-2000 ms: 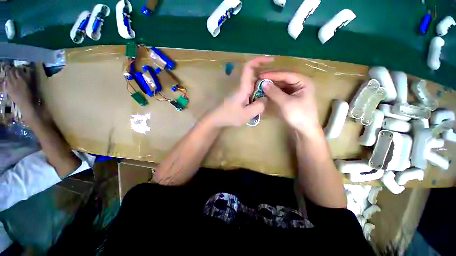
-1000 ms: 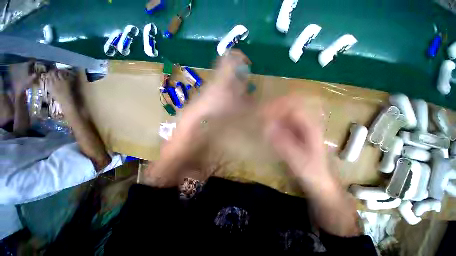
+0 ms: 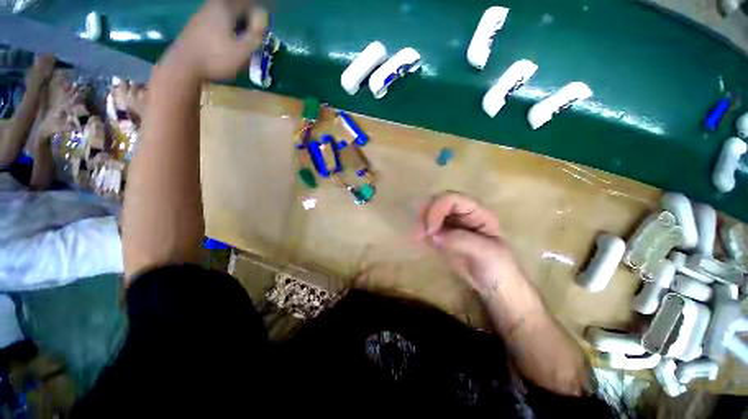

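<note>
My left hand (image 3: 215, 41) is blurred at the top left, over the green belt. A dark spot shows at its fingers; whether it holds something is unclear. A loaded housing (image 3: 262, 62) with blue inside lies just beside it. My right hand (image 3: 469, 233) is over the cardboard bench, thumb and fingertips together, nothing visible in them. A white housing (image 3: 363, 67) with no blue showing lies on the belt beside a loaded housing (image 3: 396, 72). Battery-and-board sets (image 3: 326, 155) lie on the bench between my hands, with blue cells, green boards and thin wires.
Empty housings (image 3: 656, 245) are heaped at the bench's right. More white housings (image 3: 508, 87) and a blue battery (image 3: 718, 113) lie on the green belt (image 3: 443, 98). A small teal piece (image 3: 444, 155) is near the bench's back edge. Another person's sleeve (image 3: 57, 237) is at left.
Both hands held a housing together, then parted. My left hand has moved far left over the belt. A white housing now lies beside the loaded one on the belt. The view has shifted.
</note>
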